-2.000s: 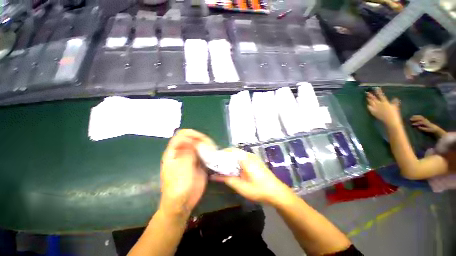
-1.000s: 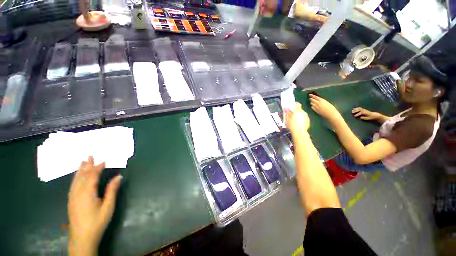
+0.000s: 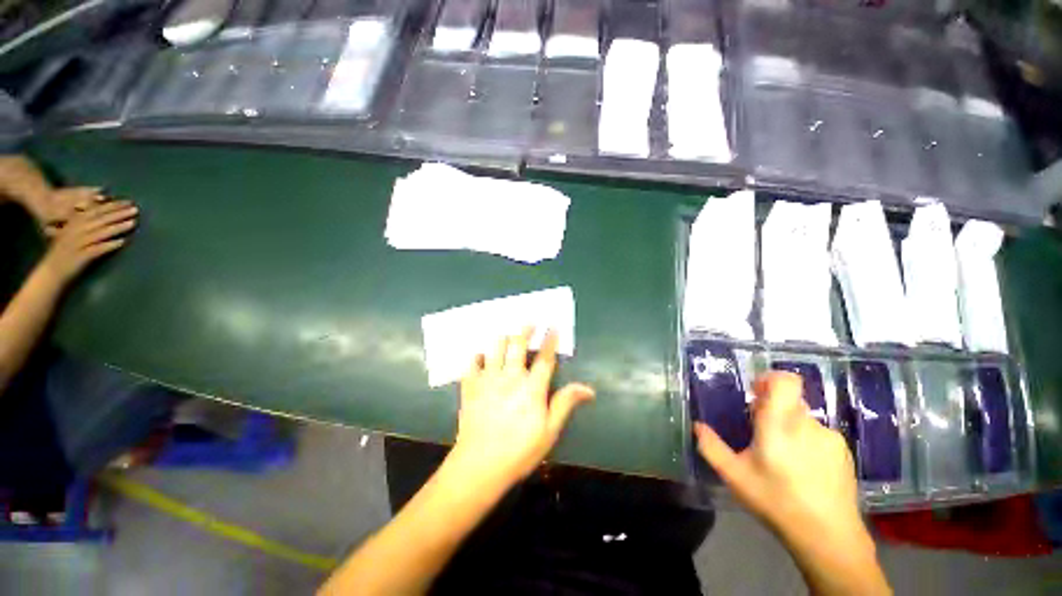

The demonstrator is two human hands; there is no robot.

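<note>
My left hand (image 3: pixel 507 402) rests open, fingertips on a single white sleeve (image 3: pixel 478 330) lying flat. A stack of white sleeves (image 3: pixel 480 214) lies just beyond it. The clear tray (image 3: pixel 943 408) is at the right: its far row holds several white-wrapped items (image 3: pixel 801 274), its near row dark purple phones (image 3: pixel 876 419) and one pocket without a phone. My right hand (image 3: pixel 798 466) is over the near row, thumb and fingers apart around the leftmost phone (image 3: pixel 722 402); it partly hides the second phone.
Clear blister trays (image 3: pixel 478 111) line the dark strip beyond the green bench (image 3: pixel 256 268); two white sleeves (image 3: pixel 696 103) lie in one. Another person's hands (image 3: pixel 87 227) rest on the bench at far left. A blue stool (image 3: pixel 221 448) and a red stool (image 3: pixel 967 524) stand below.
The view has turned left. My right hand has left the tray's far right corner, where a white-wrapped item now lies, and moved over the near row. A single sleeve now lies nearer, apart from the stack.
</note>
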